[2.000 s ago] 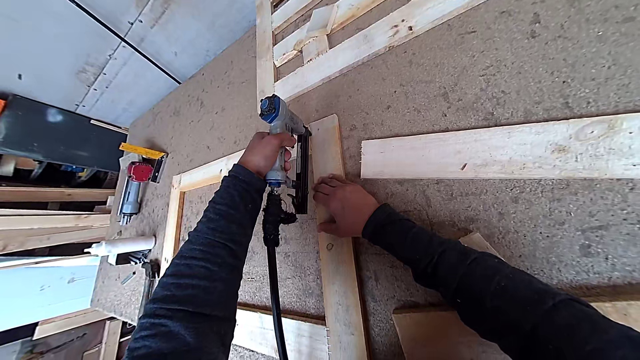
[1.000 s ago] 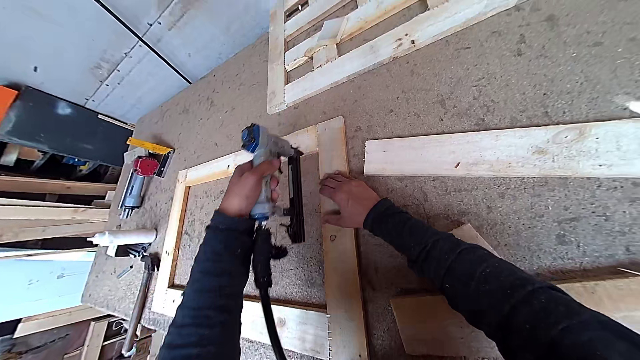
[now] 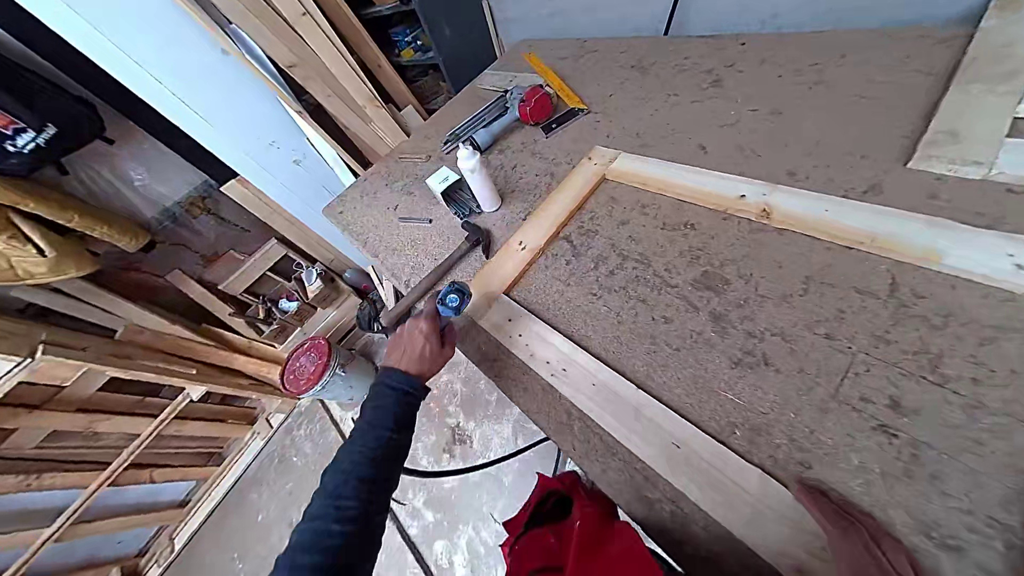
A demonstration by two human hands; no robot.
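My left hand point(image 3: 420, 346) grips a pneumatic nailer point(image 3: 454, 299) with a blue end cap, held at the table's edge beside the near left corner of a wooden frame point(image 3: 528, 240). Most of the nailer is hidden below the hand. At the lower right, my right hand point(image 3: 860, 532), blurred and partly out of view, touches the frame's near board. A claw hammer point(image 3: 436, 276) lies just left of the frame. Behind it stand a white squeeze bottle point(image 3: 478, 180) and a small open box of nails point(image 3: 454, 192).
A second nailer with a red cap point(image 3: 534, 105) and a yellow-bladed try square point(image 3: 558, 82) lie at the table's back left. Another wooden frame point(image 3: 960, 120) is at the far right. A lidded bucket point(image 3: 326, 370) stands on the floor, near stacked lumber and a black hose point(image 3: 480, 466).
The view has swung strongly to the left. My left hand has carried the nailer from the frame's right-hand board to the table's edge at the left corner.
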